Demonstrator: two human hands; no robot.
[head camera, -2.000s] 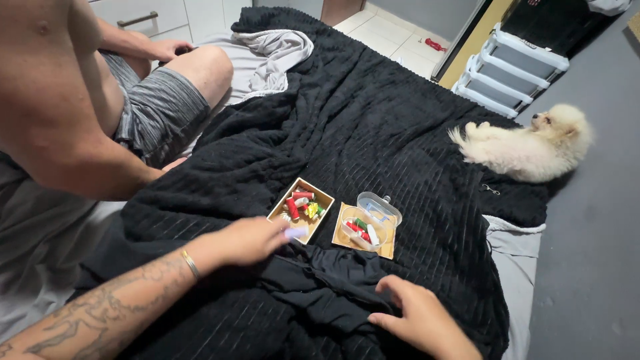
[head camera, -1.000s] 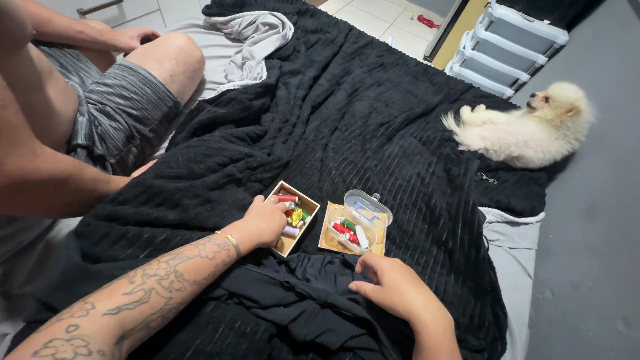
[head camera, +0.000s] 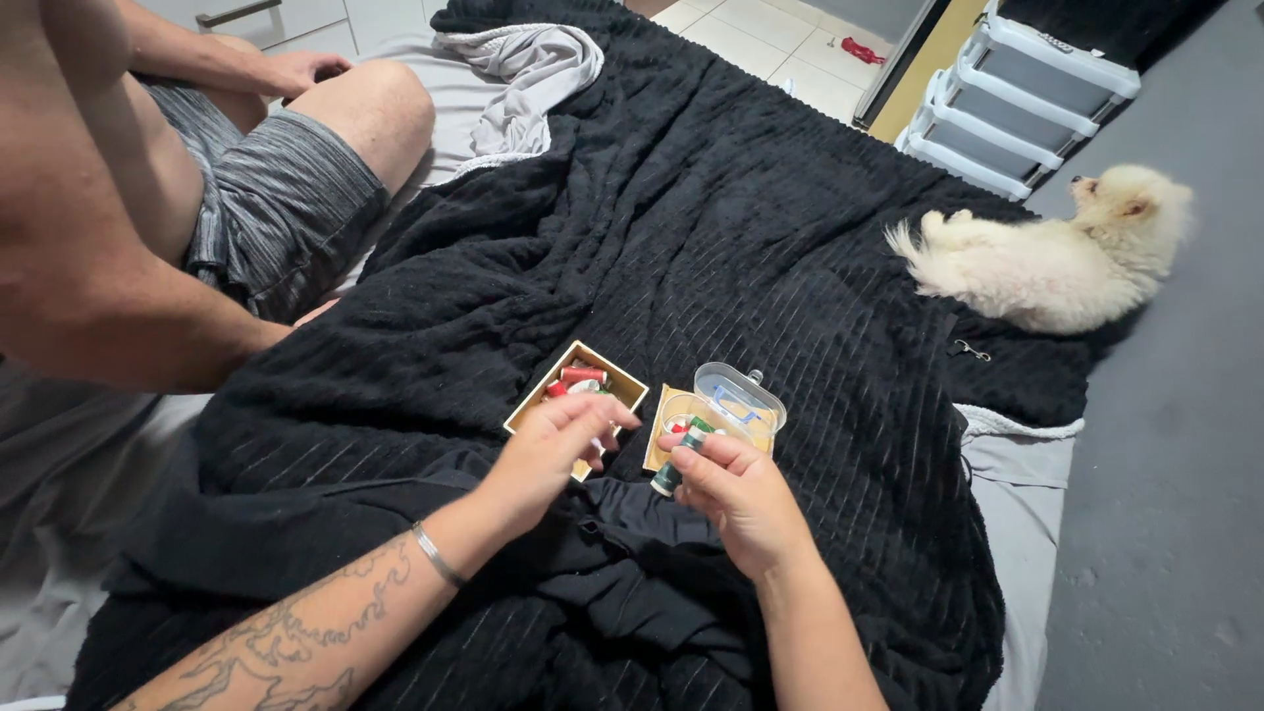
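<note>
Between thumb and fingers, my right hand (head camera: 736, 494) holds a dark green thread spool (head camera: 678, 464) upright at a tilt, in front of a clear plastic case. My left hand (head camera: 563, 444) hovers over the near part of an open box (head camera: 632, 387), fingers bent and apart, with nothing seen in them. Red thread spools (head camera: 583, 375) and other small items lie in that box, partly hidden by the hand. The clear case, its lid (head camera: 741, 398) tipped back, rests on a flat tan piece (head camera: 654, 446) and holds red and green spools, partly hidden by my right hand.
A black ribbed blanket (head camera: 750, 227) spreads over the bed under both containers. At the left sits a person in grey shorts (head camera: 286, 202). A cream fluffy dog (head camera: 1057, 257) lies at the right by the wall, near a small metal clasp (head camera: 971, 351). Plastic drawers (head camera: 1027, 99) stand behind.
My left hand, in the box one second ago, has come up off its contents. My right hand has moved to the case and now holds a green spool; it was empty before.
</note>
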